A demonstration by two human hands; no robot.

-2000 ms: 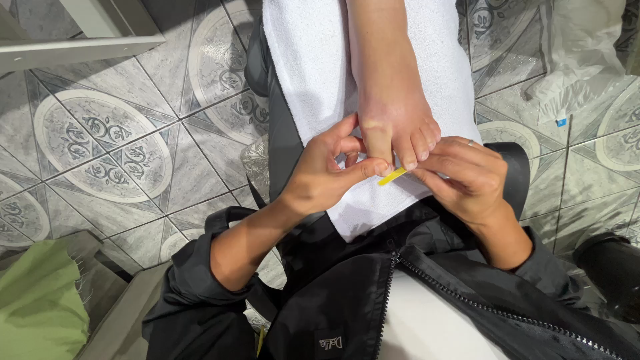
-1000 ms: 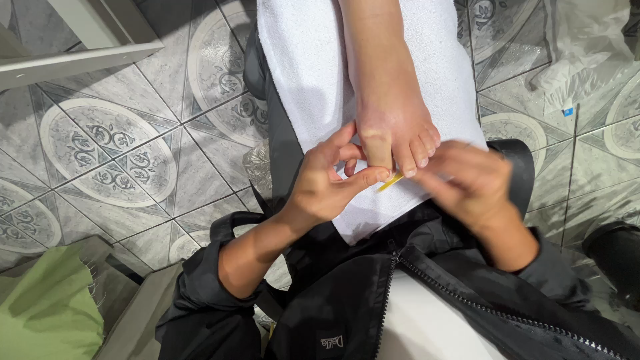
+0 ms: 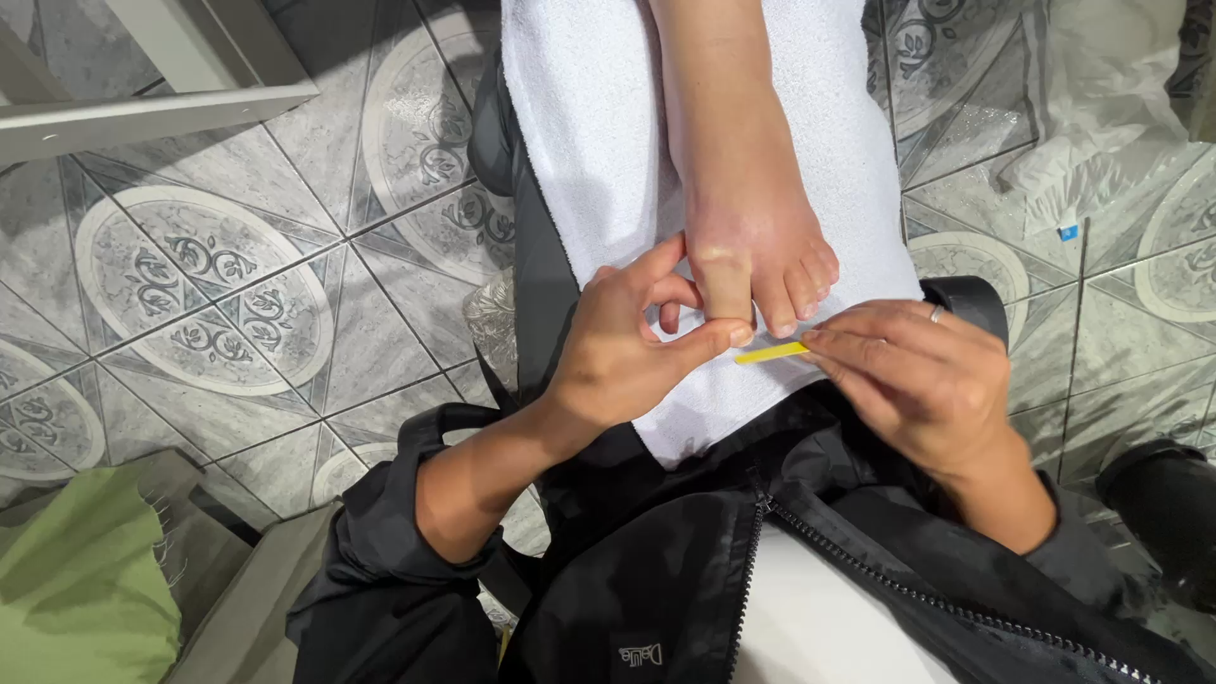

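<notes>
Another person's bare foot [image 3: 750,218] rests on a white towel [image 3: 608,161] laid over my lap. With my left hand [image 3: 627,342] I grip its big toe [image 3: 727,285], thumb at the tip and fingers along the side. My right hand [image 3: 912,380], a ring on one finger, pinches a thin yellow nail file [image 3: 771,352] just below the tips of the toes. The file's free end lies near my left thumb; its other end is hidden in my right fingers. Whether the file touches a toenail, I cannot tell.
Patterned floor tiles [image 3: 204,290] surround my lap. A pale furniture frame [image 3: 171,119] stands at upper left, and green cloth [image 3: 85,579] lies at lower left. Clear plastic sheeting [image 3: 1102,123] is at upper right. A black boot [image 3: 1164,518] shows at the right edge.
My right hand, blurred by motion one second ago, now appears sharper, with the yellow file more exposed and lying flatter. My left hand stays on the big toe.
</notes>
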